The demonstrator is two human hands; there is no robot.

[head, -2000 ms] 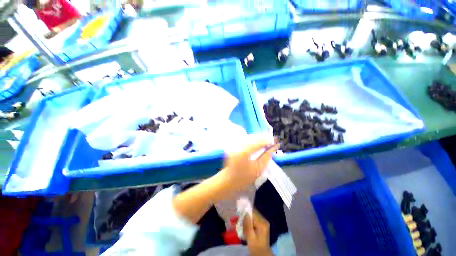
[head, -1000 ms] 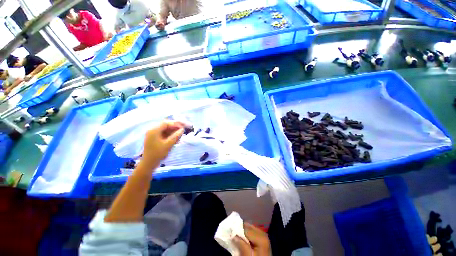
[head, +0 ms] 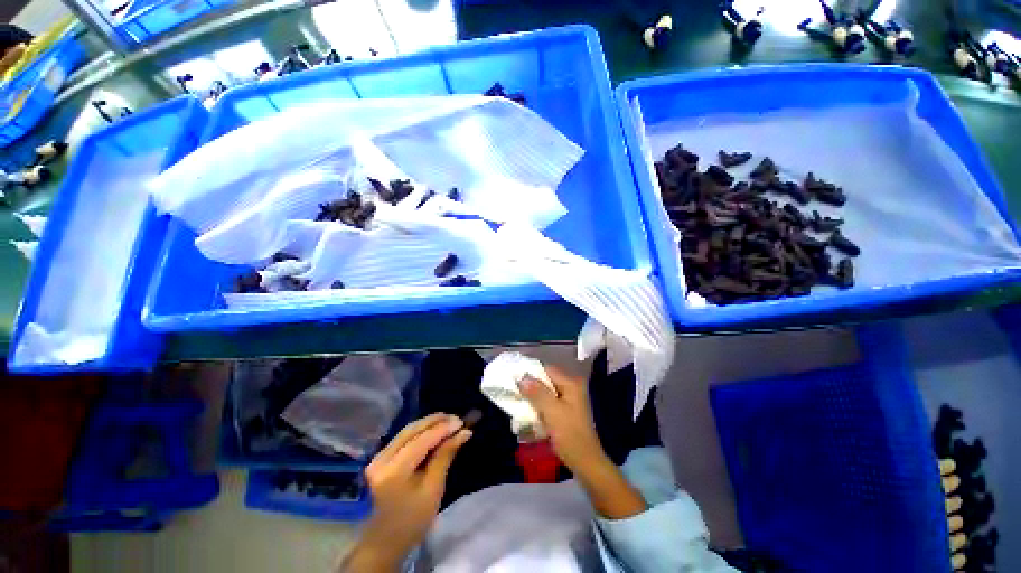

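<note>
My left hand (head: 412,470) is over the lap with a small dark moulded part (head: 472,417) pinched at its fingertips. My right hand (head: 569,416) holds a crumpled white cloth (head: 517,387) just to the right of it; the hands are apart. Beyond them, the blue middle tray (head: 448,300) holds a rumpled white striped liner (head: 493,146) with scattered dark parts (head: 356,208) on it. One liner end hangs over the front edge.
The right tray (head: 806,307) holds a heap of dark parts (head: 761,229). A white-lined left tray (head: 95,241) adjoins the middle one. Blue bins (head: 319,492) sit under the bench at left. A blue crate (head: 817,470) and dark pieces with cream ends (head: 954,492) are at lower right.
My left hand has moved from over the middle tray down to the lap, beside the cloth. My right hand and the cloth have risen in the picture. The view has tilted downward.
</note>
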